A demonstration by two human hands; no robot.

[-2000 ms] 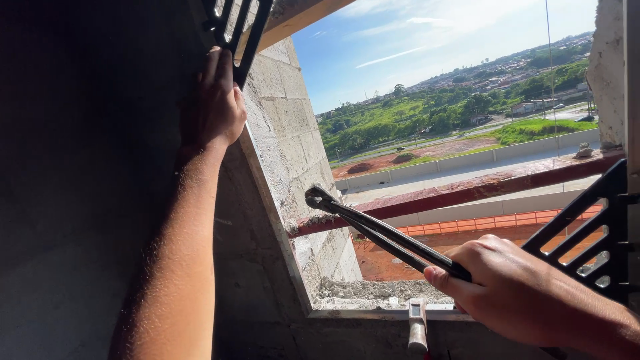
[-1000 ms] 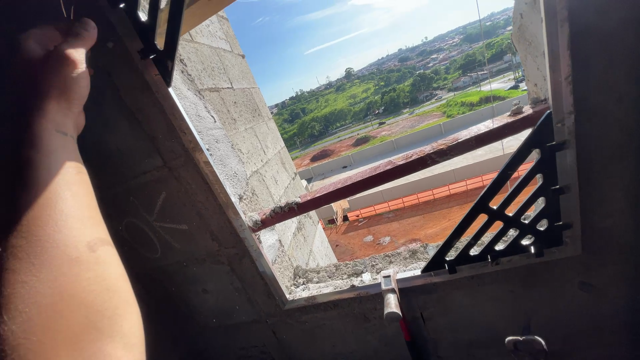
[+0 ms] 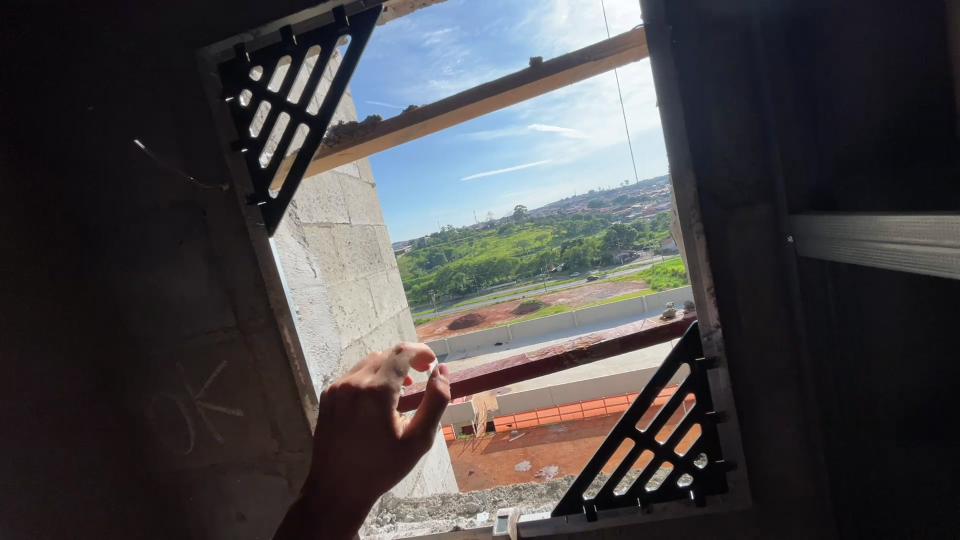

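My left hand (image 3: pixel 379 416) is raised before the lower left part of the window opening, thumb and index fingertips close together. A tiny pale spot shows between them; whether it is a held object I cannot tell. A black slotted triangular bracket (image 3: pixel 295 97) sits in the upper left corner of the metal window frame (image 3: pixel 289 322). Another black triangular bracket (image 3: pixel 651 450) sits in the lower right corner. A small metal fitting (image 3: pixel 506 523) is at the bottom rail. My right hand is out of view.
A wooden board (image 3: pixel 480 101) crosses the upper opening and a dark red bar (image 3: pixel 555 364) the lower part. Rough mortar (image 3: pixel 442 510) lies along the sill. A thin wire (image 3: pixel 180 169) sticks out at the left wall. A metal profile (image 3: pixel 877 241) juts in from the right.
The right hand, holding long-handled pincers two seconds ago, has left the view. My left hand has come down from the upper left bracket area. The view has shifted to show both brackets.
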